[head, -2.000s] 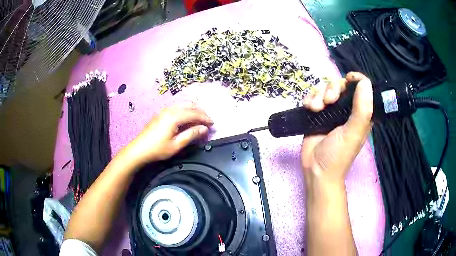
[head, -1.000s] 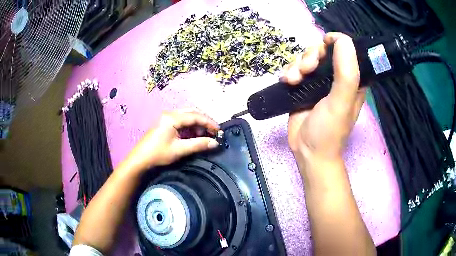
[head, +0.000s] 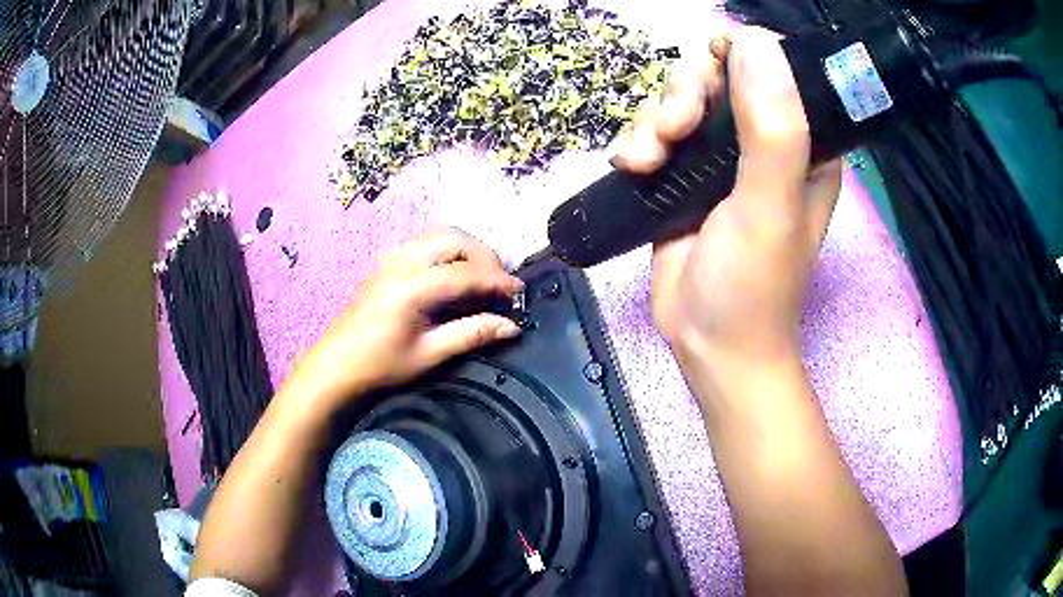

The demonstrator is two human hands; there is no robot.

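A black speaker panel (head: 606,432) lies on the pink table, with the speaker driver's silver magnet (head: 385,504) facing up. A white plug connector (head: 535,562) on short red wire rests on the driver. My left hand (head: 408,309) is at the panel's upper corner, thumb and fingertips holding a small metal clip (head: 520,302) there. My right hand (head: 746,198) grips the black electric screwdriver (head: 653,198). Its bit points down-left to the panel's top edge, close to my left fingertips. Whether the bit touches the clip cannot be told.
A pile of small yellow, silver and black clips (head: 501,88) lies beyond the panel. A lead bundle (head: 216,327) lies at left, another (head: 979,257) at right on green. A black round pad (head: 265,218) lies near the left bundle. A fan (head: 70,105) stands upper left.
My left hand has moved onto the panel corner with a small clip. My right hand has brought the screwdriver left and tilted its tip down to that corner. The view has shifted.
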